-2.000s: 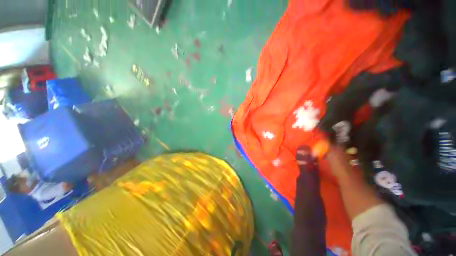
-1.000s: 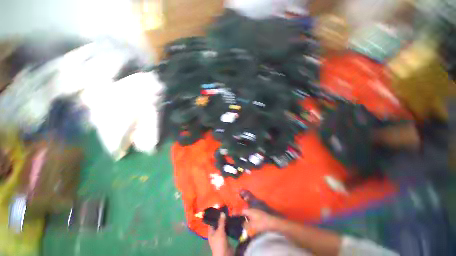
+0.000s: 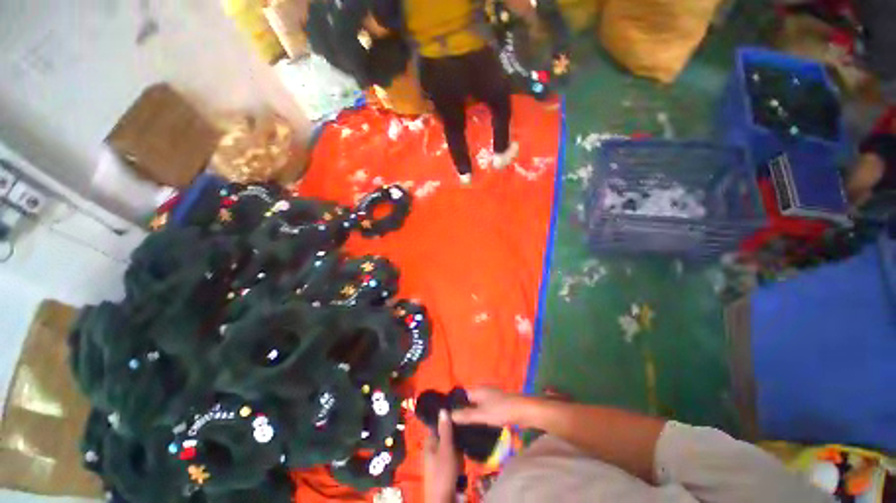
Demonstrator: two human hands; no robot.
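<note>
A small black plush penguin [image 3: 476, 441] is at the bottom centre, with a yellow and white part showing at its right end. My right hand [image 3: 491, 406] comes in from the right and holds its upper side. My left hand [image 3: 442, 454] comes up from below, its thumb against the plush. The fingers and part of the plush are partly hidden and small.
Dark green wreaths [image 3: 275, 344] are heaped at left on an orange sheet [image 3: 472, 265]. A person in black trousers [image 3: 462, 88] stands at its far end. A slatted crate [image 3: 673, 196], blue tote [image 3: 786, 98] and large blue surface [image 3: 825, 344] are at right.
The view has swung from the floor and yellow sack to the wreath pile, crate and totes. Both hands now hold the black plush, as one second ago; it was not visible in them before that.
</note>
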